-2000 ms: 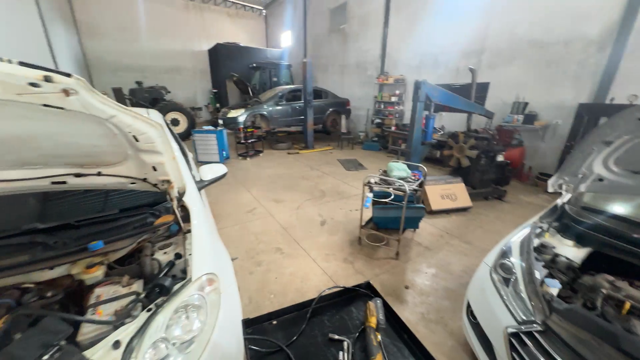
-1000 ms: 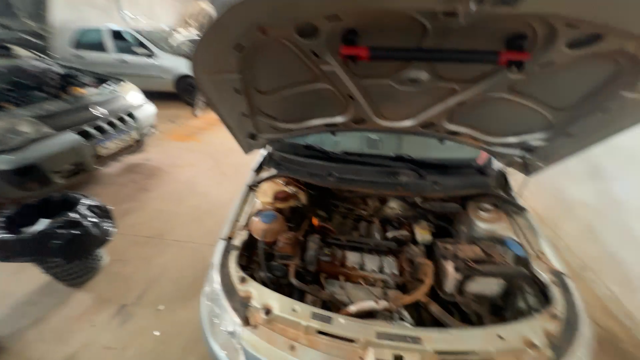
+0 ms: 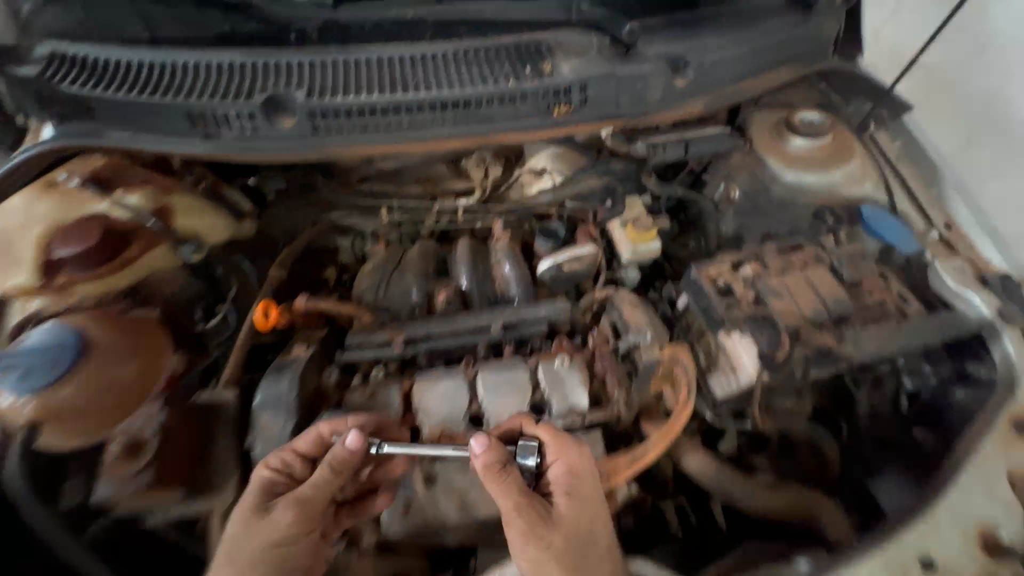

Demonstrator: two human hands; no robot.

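In the head view, a chrome socket extension bar [image 3: 424, 450] lies level between my two hands, above the front of a dusty car engine [image 3: 472, 392]. My left hand [image 3: 320, 488] pinches its left end between thumb and fingers. Around its right end, my right hand [image 3: 544, 488] is closed, with the thumb on the shaft and a wider chrome socket [image 3: 528, 454] showing between thumb and fingers. Behind the hands are the engine's silver cover sections and an orange dipstick handle [image 3: 268, 315]. The fingers partly hide both ends of the tool.
A dirty battery [image 3: 800, 296] sits at the right, near a blue cap [image 3: 890, 229]. At the left is a brown coolant reservoir [image 3: 120, 376] with a blue lid. An orange-brown corrugated hose [image 3: 672, 416] curves right of my hands. The cowl grille [image 3: 296, 76] spans the back.
The view has swung from the workshop floor and other cars to this engine bay, now close up. Both my hands and the chrome tool have come into view; neither earlier frame shows them.
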